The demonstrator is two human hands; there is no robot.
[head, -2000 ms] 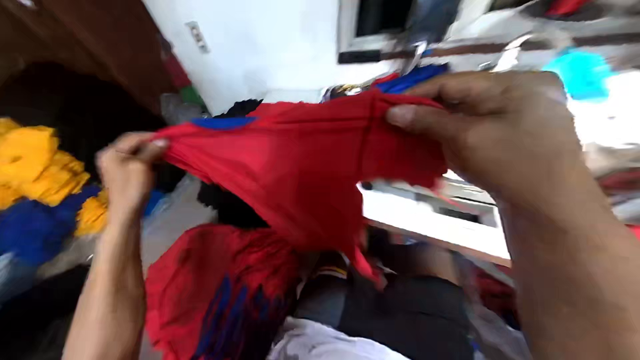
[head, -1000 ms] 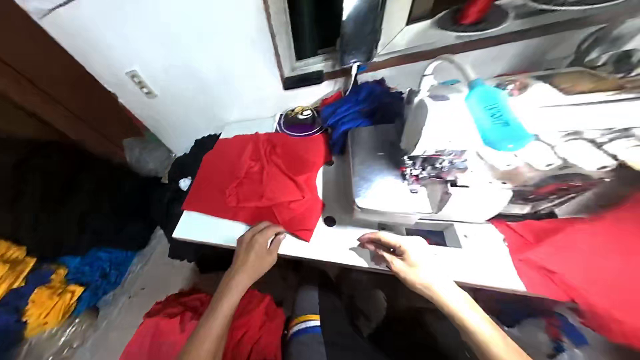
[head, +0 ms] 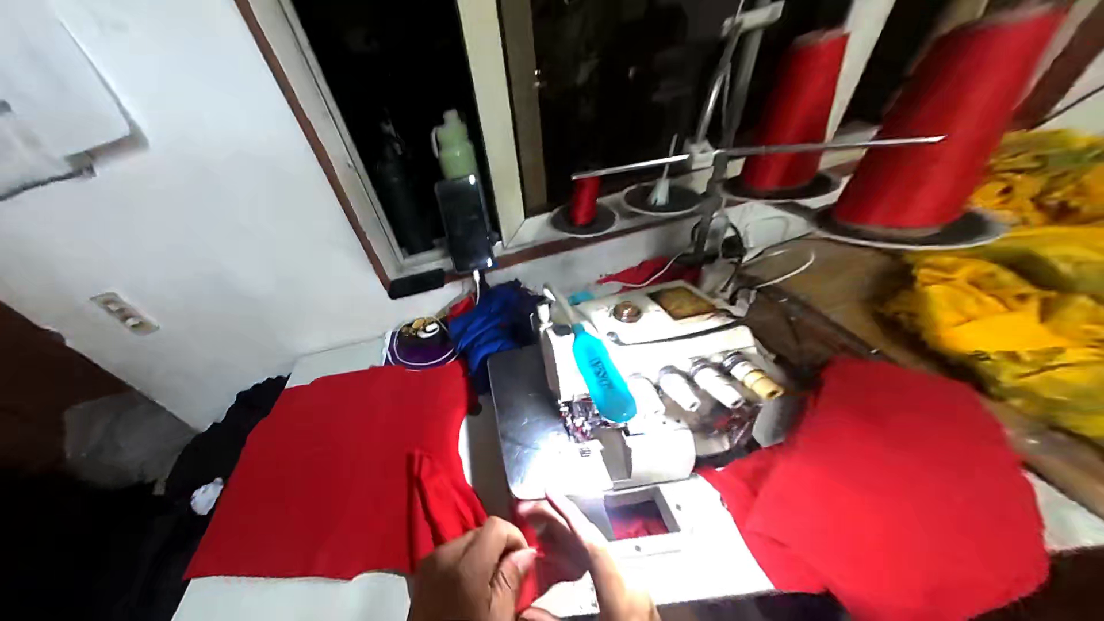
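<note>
An overlock sewing machine (head: pixel 638 379) with a blue lamp (head: pixel 604 375) stands on the white table. Just in front of its metal plate, my left hand (head: pixel 474 569) pinches the folded edge of a red fabric piece (head: pixel 448 504). My right hand (head: pixel 582 561) is beside it at the same fabric, fingers extended near the plate's front corner; its grip is partly hidden. Flat red fabric (head: pixel 336 474) lies left of the machine, and more red fabric (head: pixel 888 492) lies to the right.
Red thread cones (head: pixel 798 112) stand on holders behind the machine, under metal thread guides. A phone (head: pixel 466 224) leans at the window. Blue cloth (head: pixel 496 323) and a small round dish (head: pixel 421 342) sit behind the plate. Yellow fabric (head: pixel 1018 319) is piled at the right.
Two seconds ago both hands held a red piece stretched up in the air; one second ago they were apart at the table edge. Now they are together at red fabric by the machine. The view has shifted.
</note>
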